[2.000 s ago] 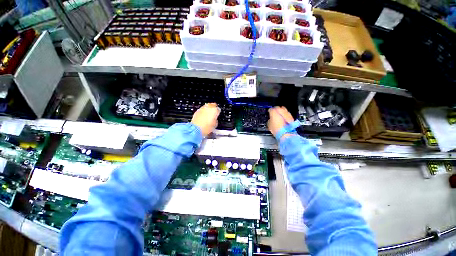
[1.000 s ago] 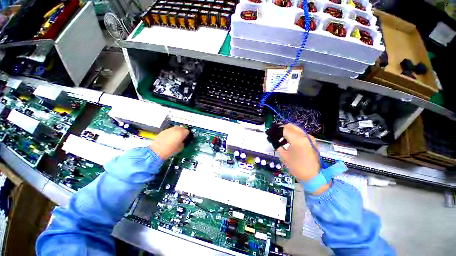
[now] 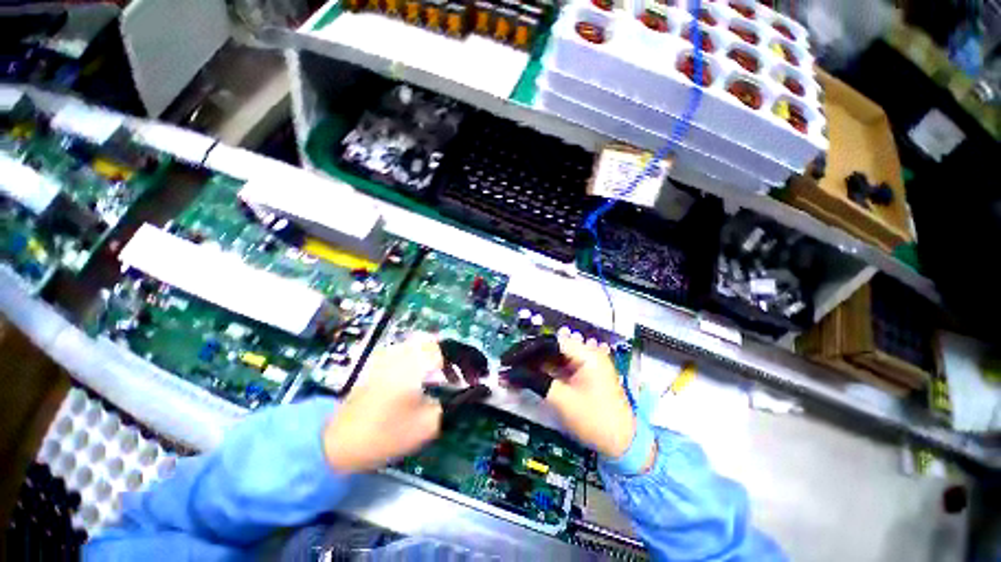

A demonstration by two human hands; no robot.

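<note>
A large green circuit board point(image 3: 439, 288) lies in front of me, crowded with parts. A long pale heatsink lies across it, partly hidden by my hands. My left hand point(image 3: 390, 404) and my right hand point(image 3: 591, 397) are over the middle of this board, fingertips turned toward each other and apart. Both have black finger cots on the fingertips. The fingertips are blurred, and I cannot tell if a small dark part is held between them. A light blue wrist strap is on my right wrist. A silver-grey heatsink block point(image 3: 560, 299) stands at the board's far edge.
More boards point(image 3: 236, 324) lie to the left on the railed line. Behind are a black component tray point(image 3: 516, 176) and bins of metallic parts point(image 3: 757, 269). White foam trays point(image 3: 670, 99) sit on the shelf above. A white capacitor tray point(image 3: 104, 456) is at near left.
Both hands have left the parts bins behind the board and come back toward me over its middle, now close together. The view has shifted and tilted.
</note>
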